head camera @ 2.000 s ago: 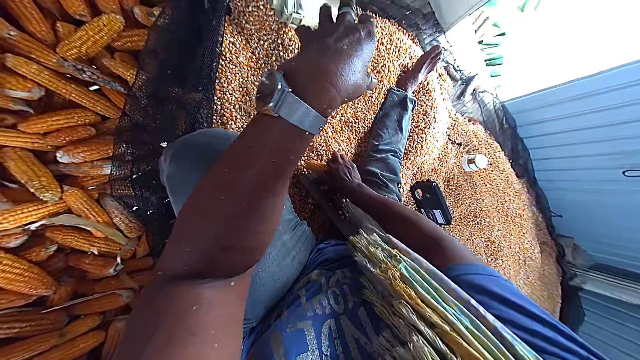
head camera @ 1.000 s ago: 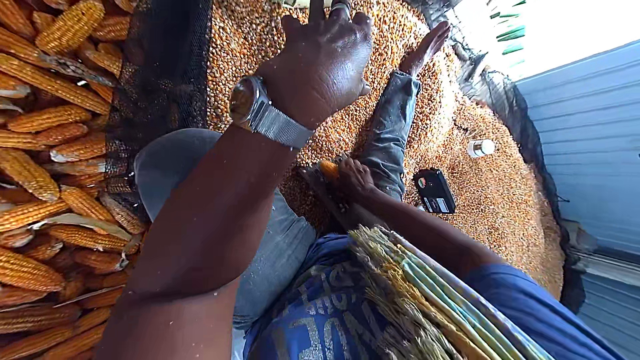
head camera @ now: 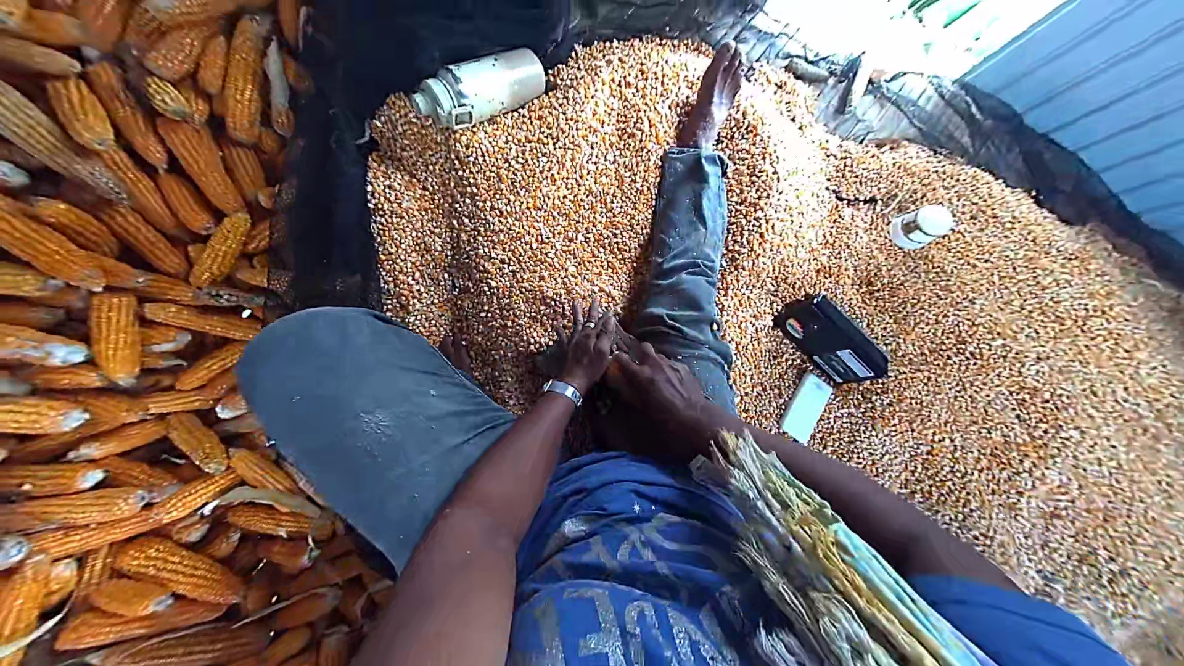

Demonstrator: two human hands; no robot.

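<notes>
Both hands are together low in the lap, over the loose corn kernels (head camera: 536, 203). My left hand (head camera: 590, 347), with a ring and a metal-banded watch (head camera: 563, 392) at the wrist, has its fingers spread over the kernels, its edge against the other hand. My right hand (head camera: 657, 388) is bent beside the stretched leg (head camera: 689, 268); its fingers are partly hidden, and whether it holds anything cannot be seen. Dried cobs of corn (head camera: 199, 166) are heaped at the left. A frayed bundle of dry fibre and coloured cloth (head camera: 814, 546) lies across the right side of the lap.
A whitish bottle (head camera: 495, 88) lies at the kernels' upper edge. On the right are a small white-capped jar (head camera: 922, 227), a black box-shaped device (head camera: 832, 338) and a pale flat object (head camera: 807, 408). Dark netting (head camera: 324, 157) divides cobs from kernels; a blue corrugated wall (head camera: 1101, 102) stands upper right.
My left hand has come down from the top of the view to beside my right hand. The orange cob by my right hand no longer shows. The view now takes in more ahead.
</notes>
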